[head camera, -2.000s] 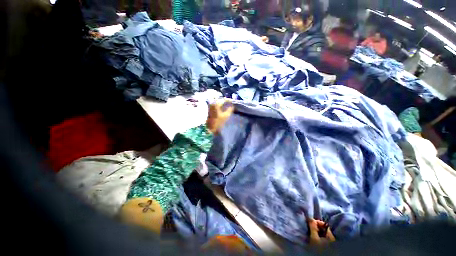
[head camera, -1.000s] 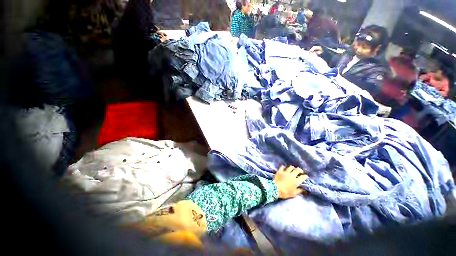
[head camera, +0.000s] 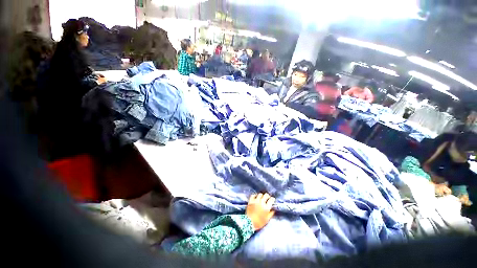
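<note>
My left hand (head camera: 260, 211), in a green patterned sleeve, lies on a light-blue shirt (head camera: 308, 209) at the lower middle. Its fingers are bent over a fold of the cloth. Whether they pinch the fold cannot be told. The shirt lies crumpled over the near side of the white table (head camera: 175, 166) and merges with the light-blue pile behind it. My right hand is not in view.
Darker blue garments (head camera: 162, 102) are heaped at the back left. Off-white garments lie at the lower left (head camera: 123, 217) and right (head camera: 426, 207). A red shape (head camera: 76, 175) is low left. People stand at far left, behind the pile and at right.
The view has tilted up and shifted. The shirt, earlier stretched between both my hands, now lies bunched. My right hand has left the picture; my left hand has stayed on the cloth since one second ago.
</note>
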